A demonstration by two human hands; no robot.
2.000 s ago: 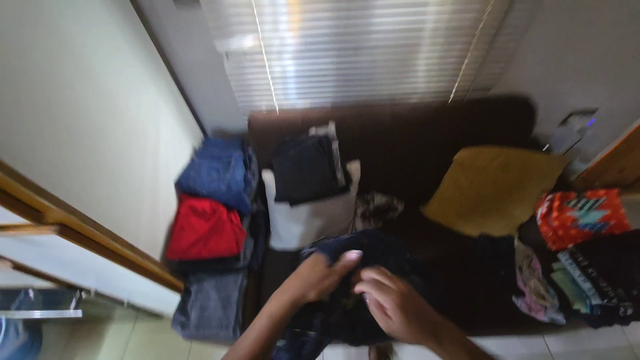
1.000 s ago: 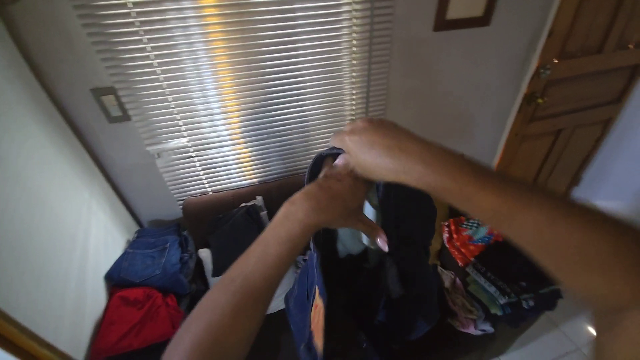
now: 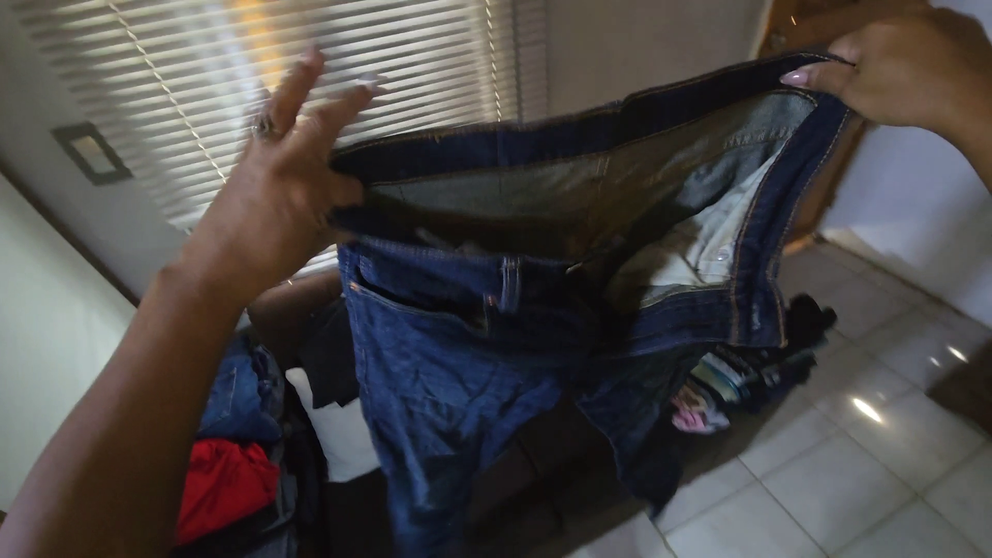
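Observation:
A pair of dark blue denim jeans (image 3: 449,349) hangs spread in front of me, with its waistband open and the pale inner side showing. My left hand (image 3: 283,167) is at the left end of the waistband; its thumb side touches the denim while two fingers point upward, and a ring shows on one finger. My right hand (image 3: 891,77) pinches the right end of the waistband between thumb and fingers, higher than the left end. The lower part of the legs runs out of view at the bottom.
Folded blue jeans (image 3: 240,395) and a red garment (image 3: 225,480) lie stacked at the left, beside a white cloth (image 3: 337,434) with a black garment (image 3: 333,353). More folded clothes (image 3: 728,380) lie behind the jeans at right. Window blinds (image 3: 403,70) and a tiled floor (image 3: 837,465) are around.
The hands were close together over the bunched dark garment; now they are far apart and the jeans are spread between them. The view has swung upward and to the right.

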